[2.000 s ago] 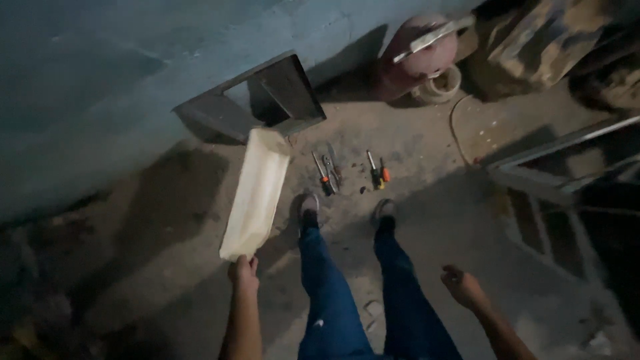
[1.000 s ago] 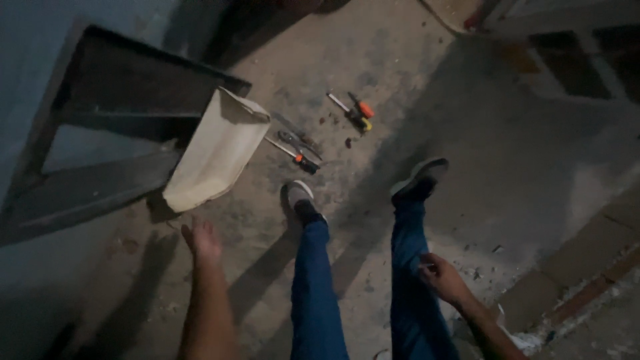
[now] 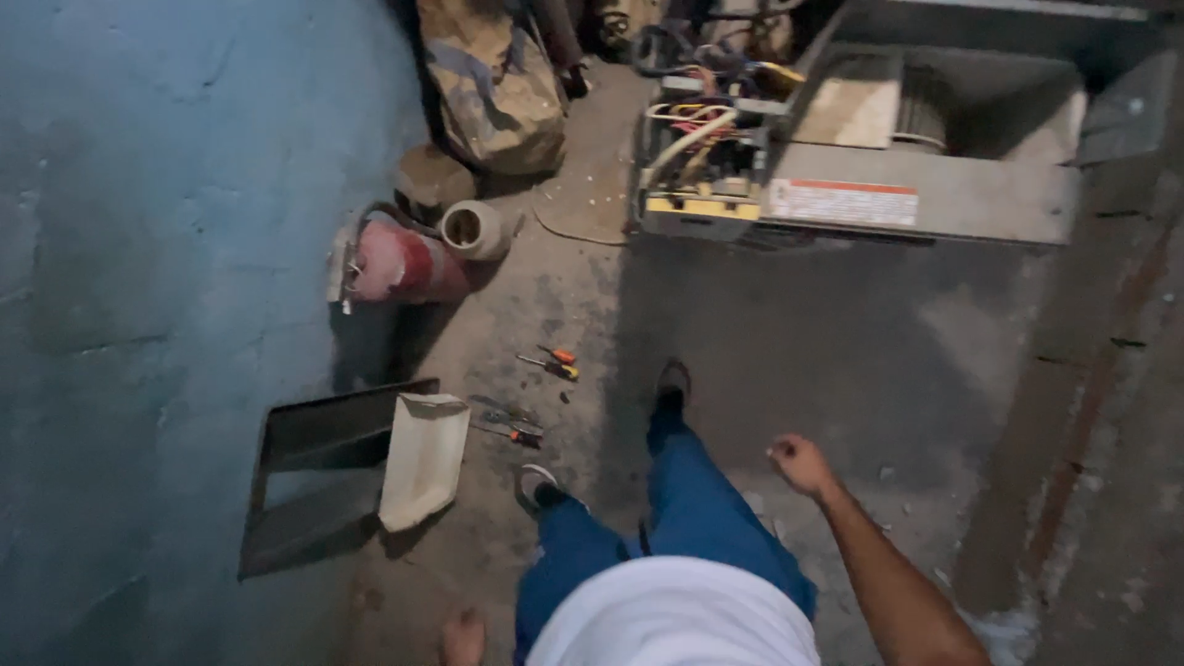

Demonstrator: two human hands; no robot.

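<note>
My left hand (image 3: pixel 462 636) shows only in part at the bottom edge, blurred, below a whitish tray-like panel (image 3: pixel 425 462) and apart from it. That panel leans against a dark metal frame (image 3: pixel 324 425) by the wall. My right hand (image 3: pixel 801 465) hangs over the floor to the right of my legs, fingers curled; a small pale thing may be at its fingertips, too blurred to tell. On the floor ahead of my feet lie a screwdriver with an orange and black handle (image 3: pixel 525 438), pliers (image 3: pixel 511 418), a yellow and black screwdriver (image 3: pixel 561 370) and an orange-handled tool (image 3: pixel 561 355).
A metal appliance housing (image 3: pixel 980 199) with exposed wiring (image 3: pixel 694 139) stands at the upper right. A red cylinder (image 3: pixel 407 264), a pale round container (image 3: pixel 474 230) and a stuffed sack (image 3: pixel 495 92) stand along the blue wall (image 3: pixel 185 231). A thin cord (image 3: pixel 578 238) lies on the floor.
My left hand has let go of the whitish panel, which it held two seconds ago, and has drawn back from it. The view has swung, showing the wired housing.
</note>
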